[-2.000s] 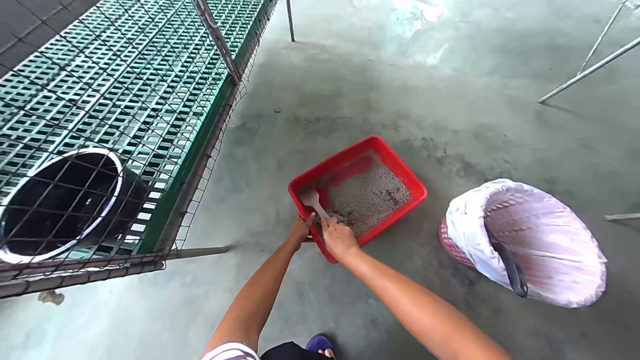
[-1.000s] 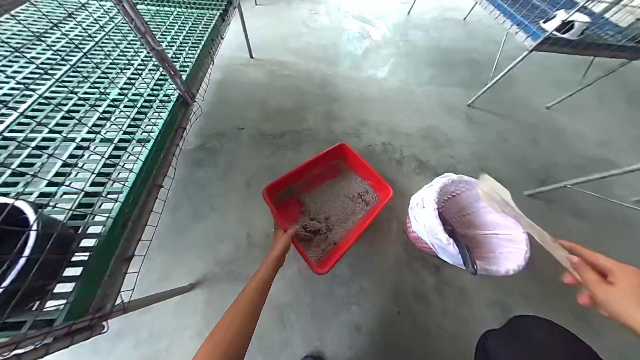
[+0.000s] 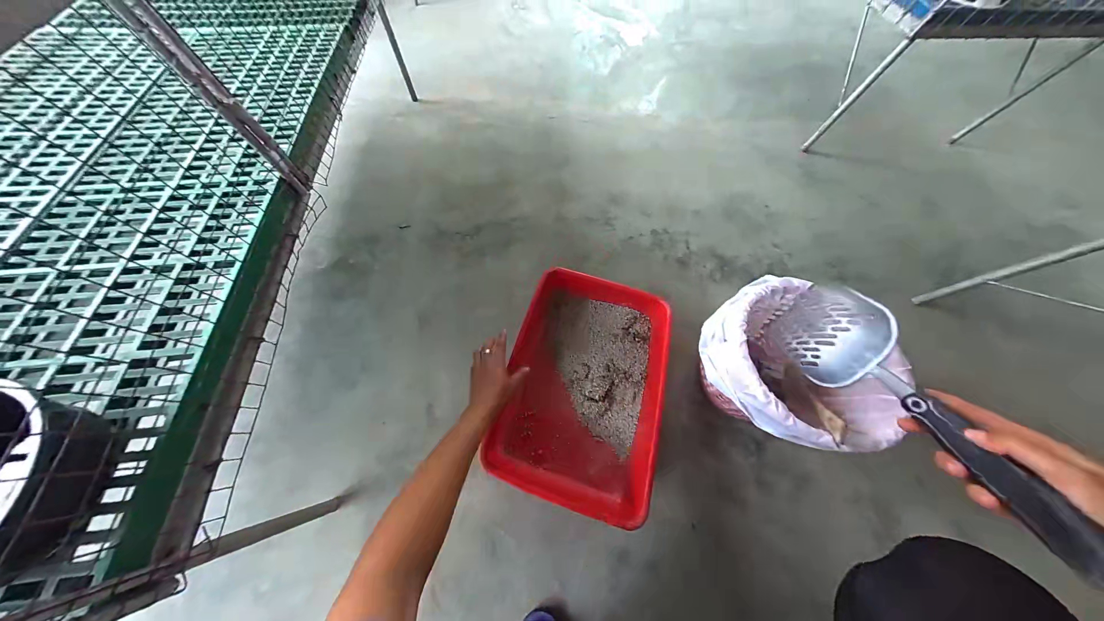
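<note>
A red plastic litter tray [image 3: 638, 509] lies on the concrete floor, with grey granular litter [image 3: 608, 371] heaped along its right side and part of its bottom bare. At the tray's left rim is my left hand [image 3: 493, 375], fingers spread, near or touching the edge. My right hand [image 3: 1000, 453] grips the black handle of a slotted metal litter scoop [image 3: 841, 336], its head above a basket-like bin with a white liner bag [image 3: 729, 354]. Inside the bin a brownish flat object [image 3: 806, 401] is partly visible; the scoop hides some of the opening.
Left of the tray stands a wire-mesh cage with a green slatted floor [image 3: 164, 207], a dark tub with a white rim [image 3: 78, 466] and a metal leg [image 3: 285, 526] reaching toward the tray. Metal stand legs [image 3: 862, 95] are at upper right. My knee [image 3: 940, 582] is below the bin.
My right hand held a pale scoop a second ago and now has the black-handled metal one over the bin. My left hand has shifted from the tray's near corner to its left side; the tray is turned.
</note>
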